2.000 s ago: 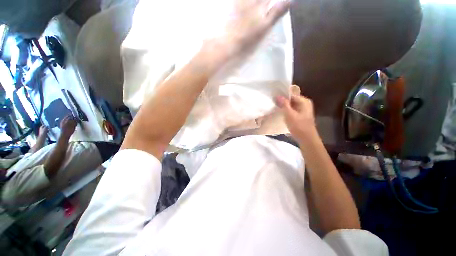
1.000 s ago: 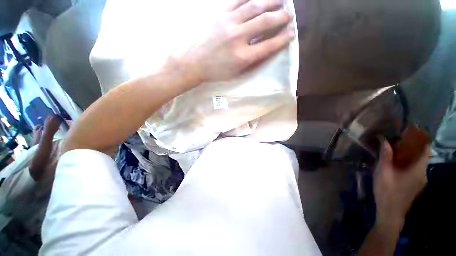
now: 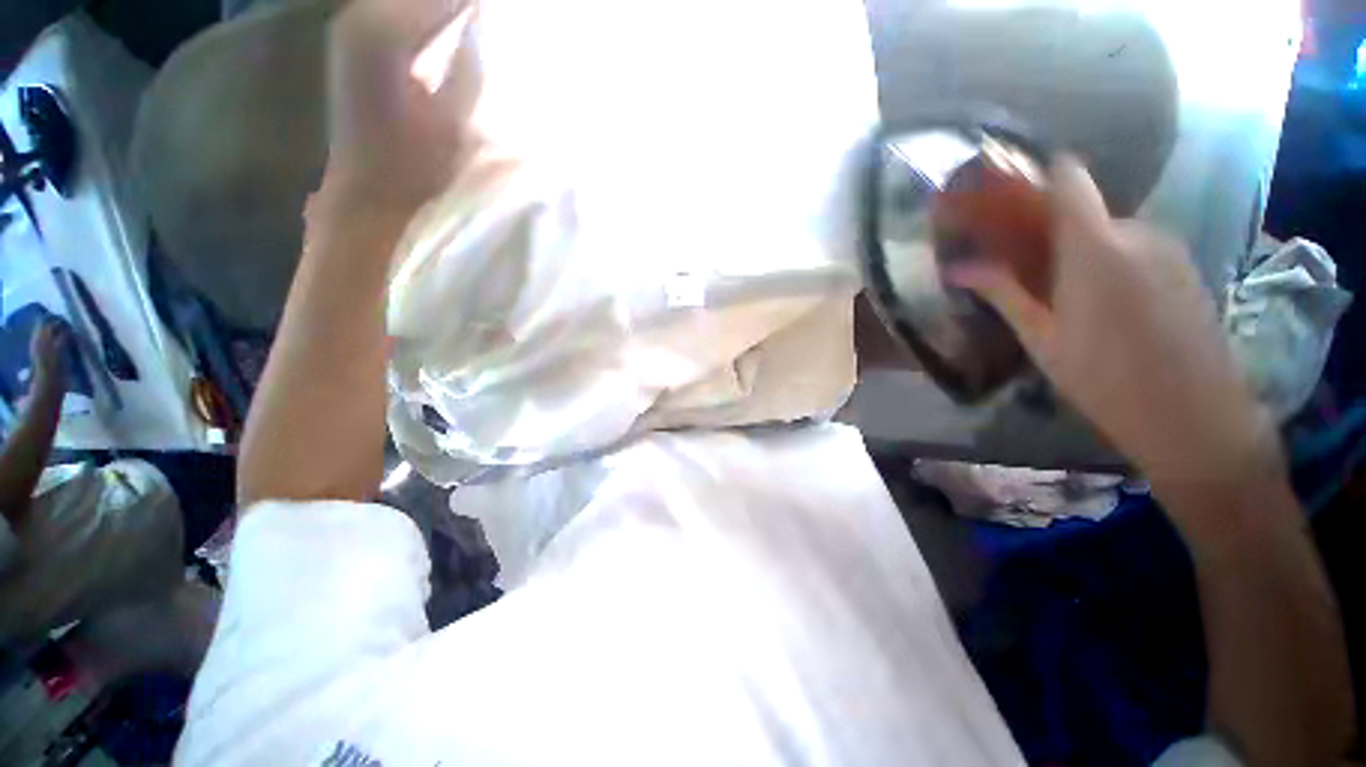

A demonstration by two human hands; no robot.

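A white to cream garment (image 3: pixel 674 165) lies spread over the pressing board (image 3: pixel 1049 60), its upper part glaring. Its near edge is crumpled, and a small white label shows on it. My left hand (image 3: pixel 393 120), blurred, is at the garment's left edge; a bit of cloth shows between its fingers, so it seems to pinch the edge. My right hand (image 3: pixel 1094 285) grips the orange-brown handle of the steam iron (image 3: pixel 914 247). The iron is just right of the garment's right edge. Whether it touches the board is unclear.
Another person's arm (image 3: pixel 33 412) is at a pale table (image 3: pixel 113 300) at the left. Dark clothes (image 3: pixel 450 547) are heaped below the board. Crumpled pale cloth (image 3: pixel 1288 315) lies at the right, with dark blue cloth (image 3: pixel 1079 599) below.
My right hand went from the garment to the iron, took its handle and brought it left and up to the garment's right side. My left hand moved from the garment's middle to its left edge.
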